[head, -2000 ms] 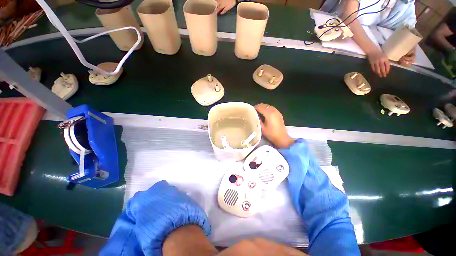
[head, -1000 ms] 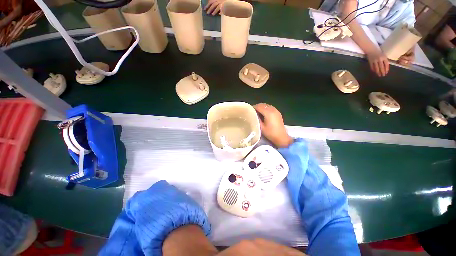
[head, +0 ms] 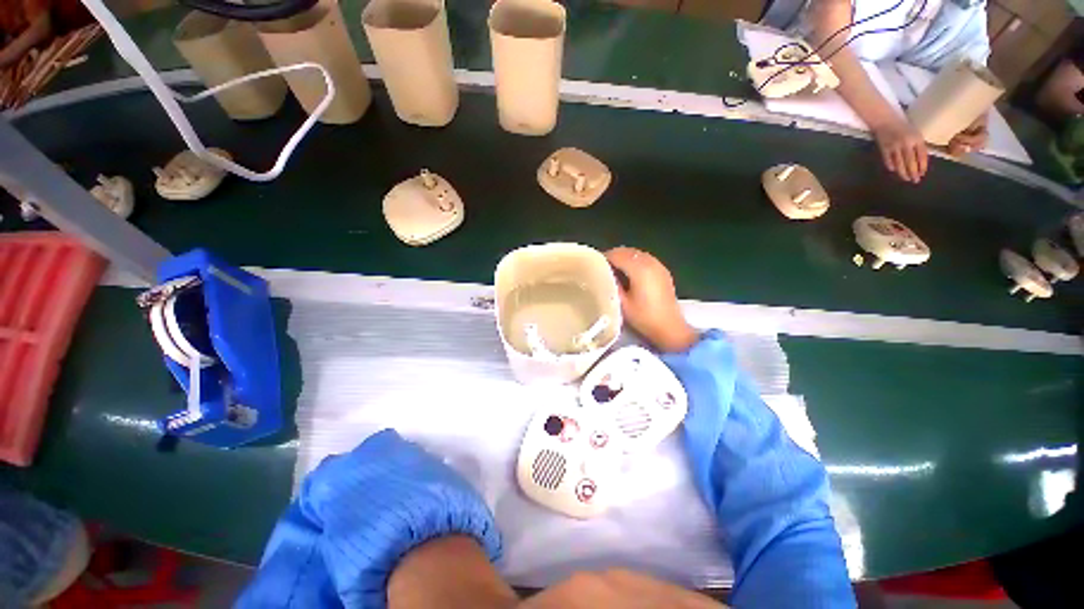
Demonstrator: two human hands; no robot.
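A cream housing body [head: 559, 312] stands open end up on the ribbed whitish foam sheet [head: 357, 393], with white inner pieces showing inside. My right hand [head: 648, 297] is at its back right side, fingers curled against the wall; the fingertips are partly hidden. Two cream grille covers [head: 565, 458] lie overlapping just in front of the housing, each with a slotted vent and a dark round opening. My left hand [head: 600, 591] is low at the bottom edge, mostly cut off, so its fingers and anything in them are hidden.
A blue tape dispenser [head: 222, 351] and coral-red tray [head: 42, 333] are at left. Beyond the metal edging, the green belt carries pronged covers [head: 424, 208] and tall housing sleeves [head: 527, 66]. A white cable loop [head: 285, 143] hangs upper left. A coworker's hands [head: 903, 152] hold a sleeve at upper right.
The pronged covers and tall sleeves have moved left along the belt. The housing body, grille covers and both my arms stay practically still.
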